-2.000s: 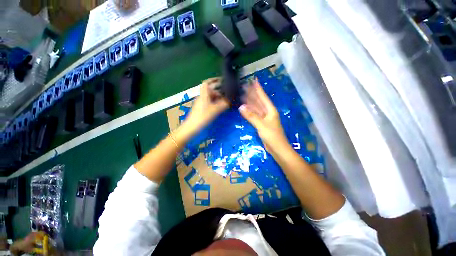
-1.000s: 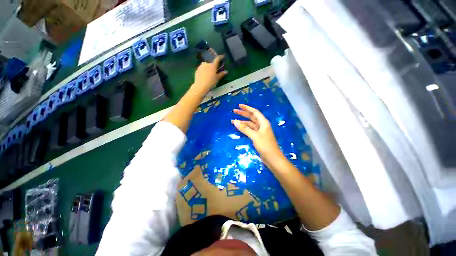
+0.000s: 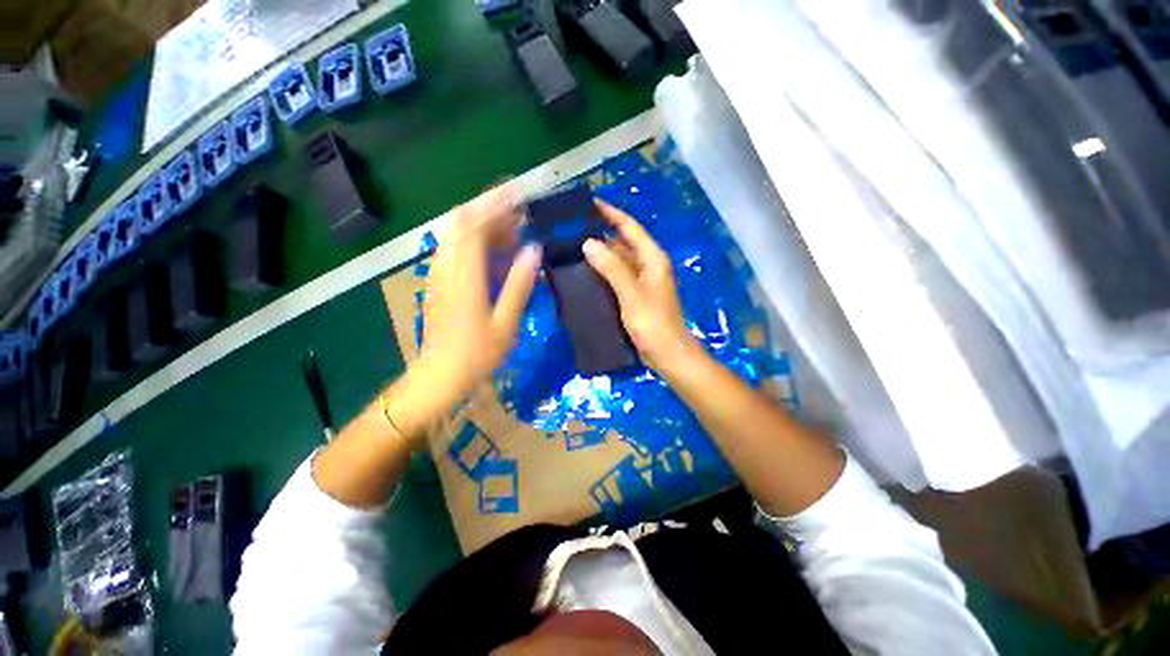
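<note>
A dark elongated housing (image 3: 593, 308) is held above the heap of shiny blue film pieces (image 3: 680, 276), its window end pointing away from me. My right hand (image 3: 642, 288) grips its right side near the window end, thumb on the top face. My left hand (image 3: 477, 301) is at the left of the window end, blurred, with thumb and fingers apart; whether its fingertips touch the housing is unclear. The blue film lies on a brown cardboard sheet (image 3: 526, 468), with hollow rectangular blue frames at its near left part.
Blue-edged frames (image 3: 340, 77) and dark housings (image 3: 338, 186) stand in rows on the green conveyor, behind a pale edge rail (image 3: 257, 317). White foam sheets (image 3: 885, 282) lie at right, with dark housings on them. A dark thin tool (image 3: 316, 391), two housings (image 3: 196, 538) and a clear plastic tray (image 3: 96, 532) lie left.
My left hand has come back from the conveyor to the space over the blue film. The housing it was reaching onto there is gone from that spot, and my right hand now grips a housing.
</note>
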